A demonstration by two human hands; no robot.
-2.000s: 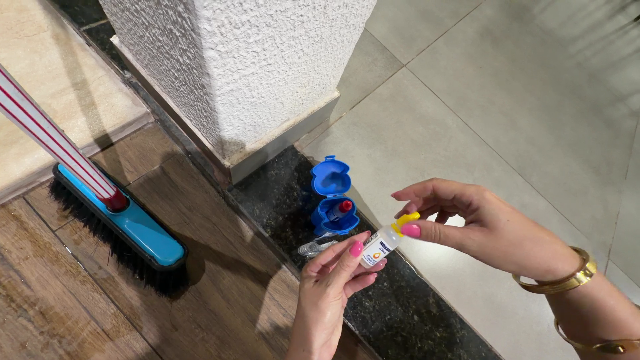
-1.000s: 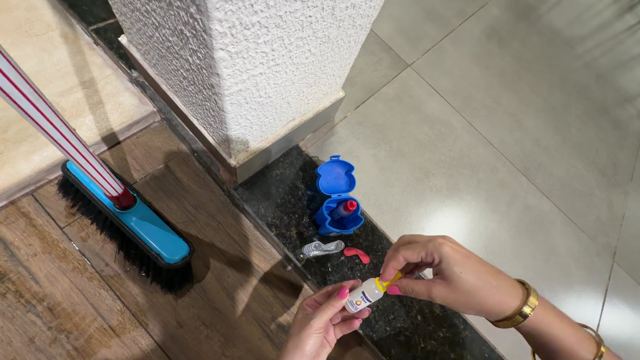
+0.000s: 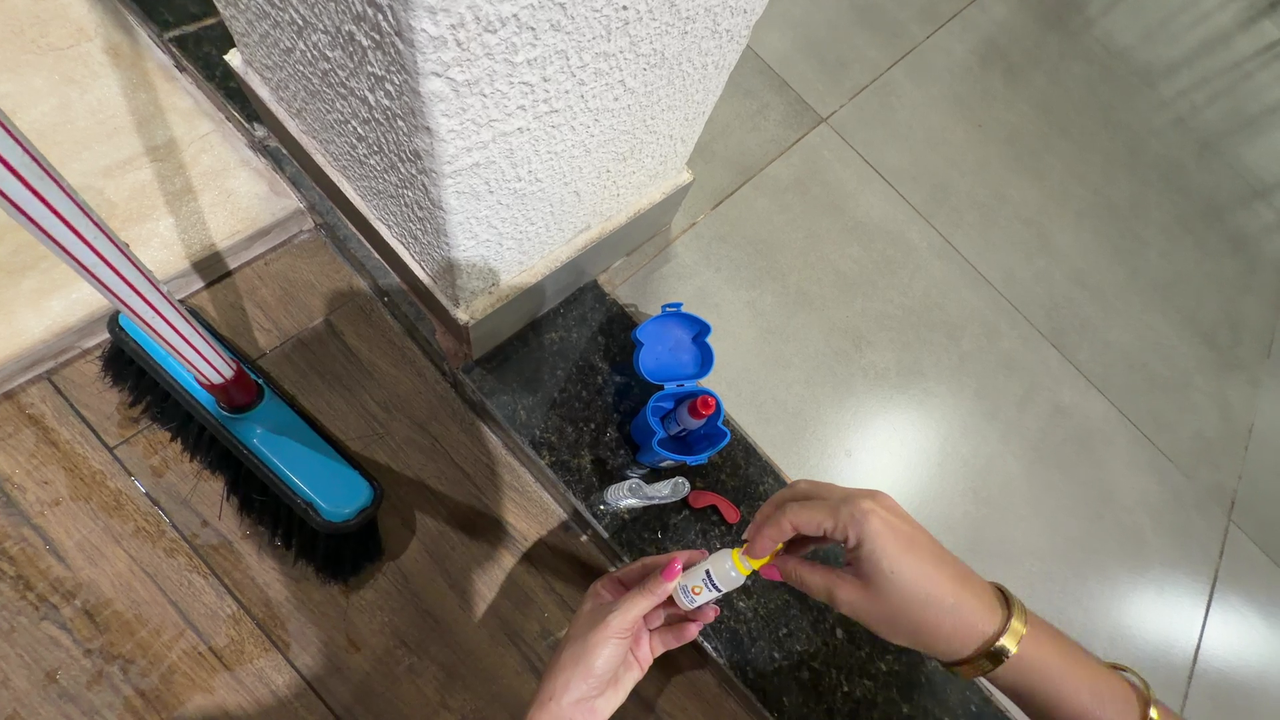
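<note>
My left hand (image 3: 630, 625) holds a small white plastic dropper bottle (image 3: 708, 580) by its labelled body, between thumb and fingers. The fingertips of my right hand (image 3: 850, 565) pinch the bottle's yellow cap (image 3: 757, 560), which meets the neck. Beyond them, an open blue plastic case (image 3: 675, 348) stands on the black stone sill, its lid tipped back. Inside it sits a small bottle with a red cap (image 3: 703, 405). A clear ridged plastic piece (image 3: 645, 492) and a red curved plastic piece (image 3: 714, 506) lie on the sill between the case and my hands.
A white textured pillar (image 3: 580, 130) rises behind the case. At left, a blue broom head with black bristles (image 3: 300, 465) rests on wood-look floor tiles (image 3: 420, 620), its striped handle leaning up. Grey tiles (image 3: 1000, 330) spread to the right of the black stone sill (image 3: 560, 400).
Two seconds ago my hands were nearer the case, and the red curved piece was not visible. Since then both hands and the bottle have moved lower in view, and that piece shows on the sill.
</note>
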